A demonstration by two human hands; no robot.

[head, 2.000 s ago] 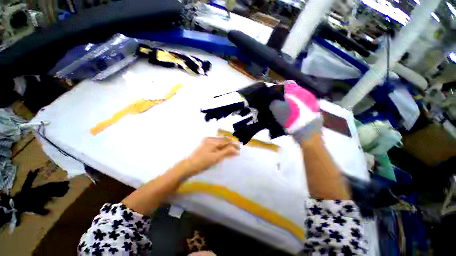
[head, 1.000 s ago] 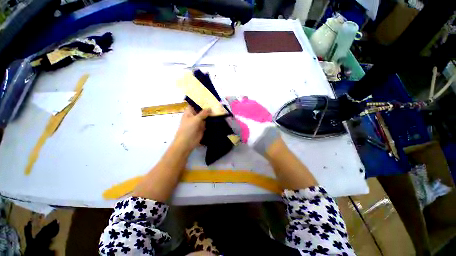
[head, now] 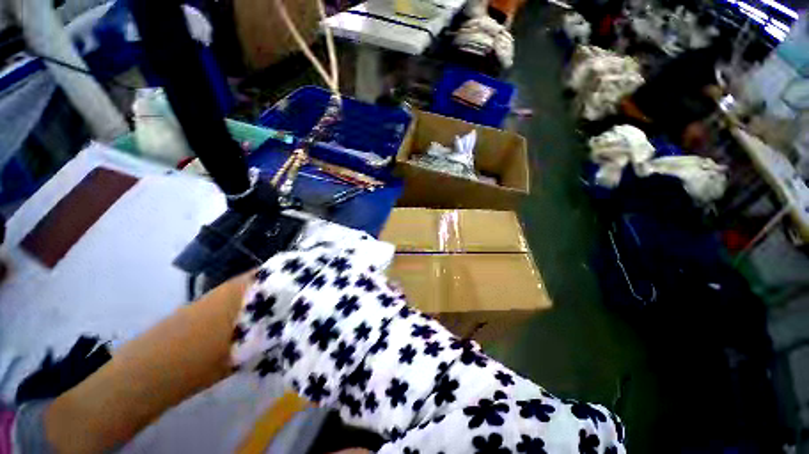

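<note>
The view is blurred and turned to my right. My right hand (head: 27, 430) is cut off at the lower left edge; only the grey cuff and a little pink of its glove show, so its fingers are hidden. My left hand cannot be made out. Black fabric (head: 62, 368) with ragged ends lies just above the glove cuff; I cannot tell whether it is held. The dark iron (head: 235, 239) stands at the table's right side, partly behind my sleeve. A piece of yellow template (head: 270, 421) shows below my forearm.
A brown-red pad (head: 78, 215) lies on the white table (head: 142, 244). Beyond the table are a blue bin (head: 355, 133), an open cardboard box (head: 470, 182) and a closed carton (head: 466, 266). A dark floor aisle (head: 568, 257) runs past dark bundles at right.
The view has swung far to the right. The left hand and most of the glove have left the picture, and the boxes and aisle have come in.
</note>
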